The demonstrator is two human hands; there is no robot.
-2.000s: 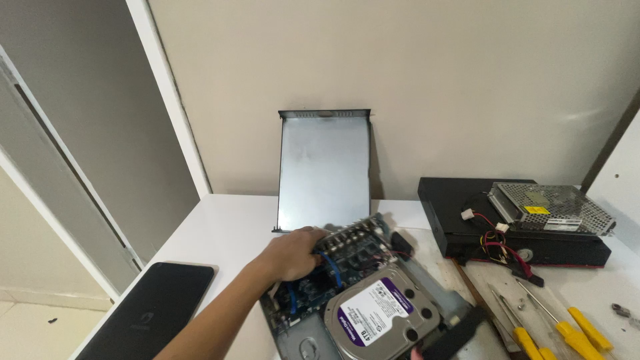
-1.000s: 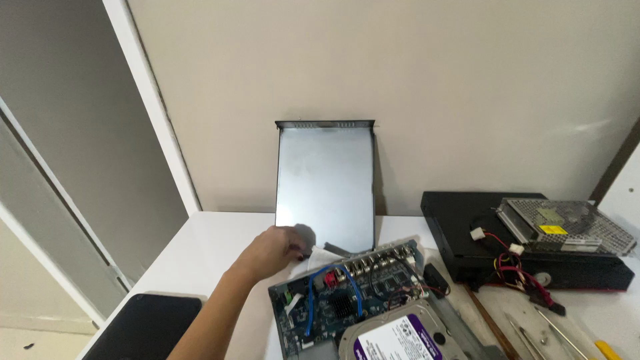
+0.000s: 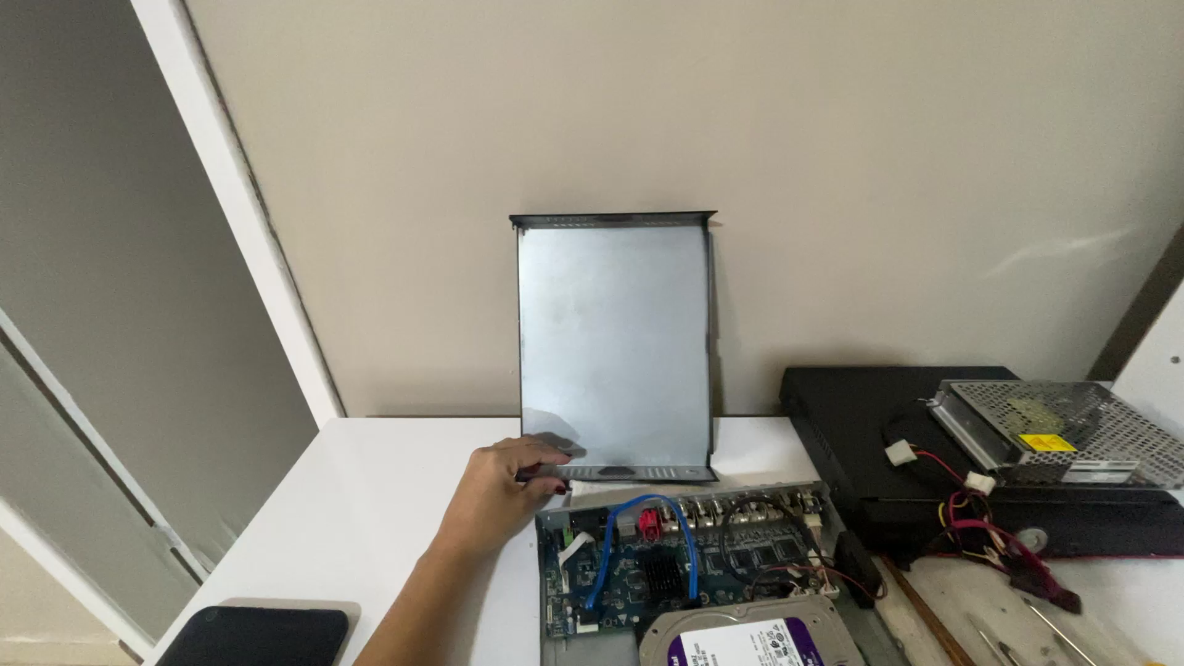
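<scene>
My left hand (image 3: 523, 472) pinches the lower left corner of a sheet-metal case cover (image 3: 615, 347), which leans upright against the wall. Its inner face is bare grey metal and its flanges are dark and vented. Just in front of it lies an open recorder chassis with a green circuit board (image 3: 721, 555), a blue cable (image 3: 606, 555) looped over it, a black heatsink (image 3: 662, 575) and a row of connectors at the back. A hard disk drive (image 3: 749, 638) with a white and purple label sits at the chassis front, cut off by the frame. My right hand is not in view.
At the right, a perforated metal power supply (image 3: 1064, 430) rests on a black case (image 3: 888, 407), with its connector wires (image 3: 990, 536) hanging over the front. Thin metal tool shafts (image 3: 1064, 634) lie at the lower right. A black phone-like device (image 3: 254, 638) lies at the lower left of the white table (image 3: 370, 499).
My left hand has moved from the circuit board to the cover's lower corner. The fingers of my right hand, at the chassis front two seconds ago, are out of view. The view has tilted up.
</scene>
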